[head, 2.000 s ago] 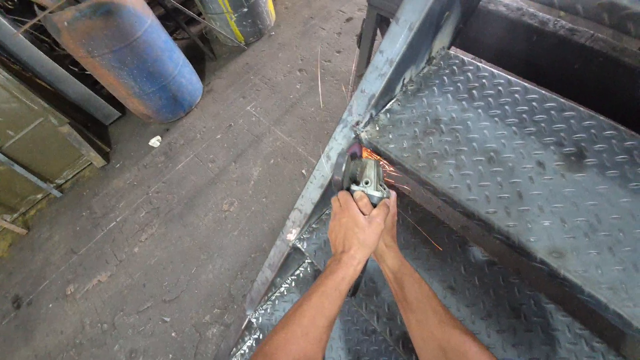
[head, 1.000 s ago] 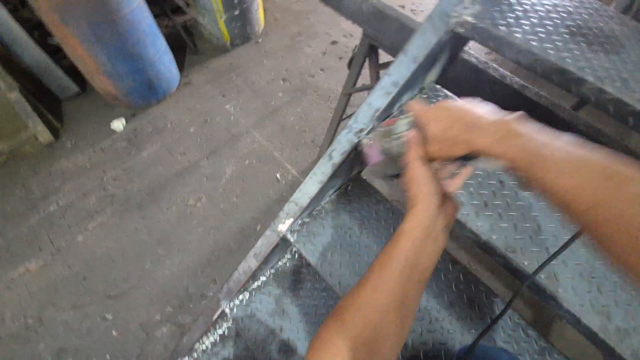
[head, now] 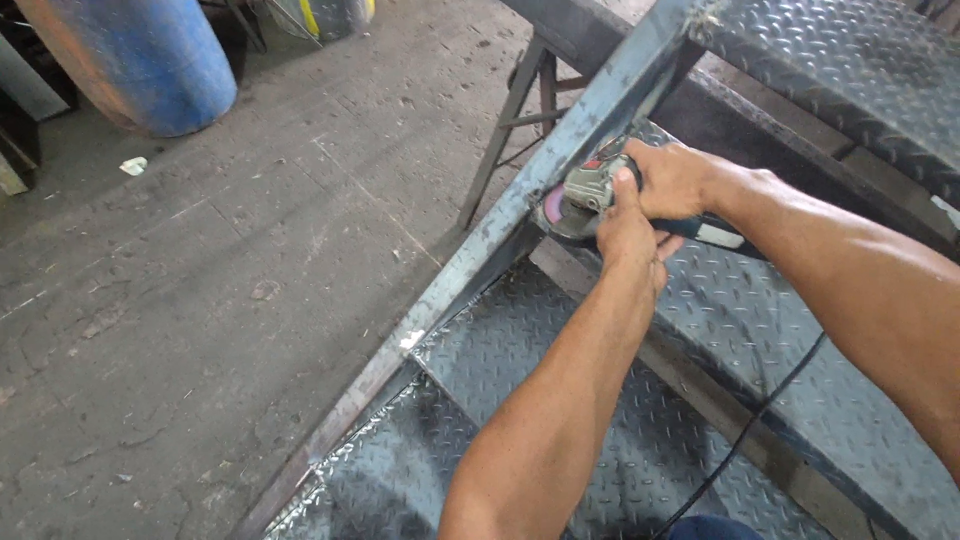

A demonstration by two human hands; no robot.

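Note:
Both hands hold an angle grinder (head: pixel 592 186) whose disc lies against or very near the steel stringer (head: pixel 480 247) of a metal staircase. My left hand (head: pixel 628 229) grips it from below, close to the head. Above and to the right, my right hand (head: pixel 667 176) is wrapped around the front of the body. The dark rear body of the tool reaches right, beneath my right forearm. Checker-plate treads (head: pixel 750 300) join the stringer, with a rough weld seam (head: pixel 367 424) along the lower edge. No sparks show.
A black power cord (head: pixel 757 412) runs over the treads at lower right. A metal trestle (head: pixel 510 127) stands behind the stringer. On the concrete floor (head: pixel 262 300) at left are a blue drum (head: pixel 165 67) and a small pale scrap (head: pixel 133 166). Another drum (head: pixel 322 15) stands farther back.
Sparks flew at the disc two seconds ago; none show now. The grinder has turned so its body points right, and my right forearm now comes in from the right. The view has shifted.

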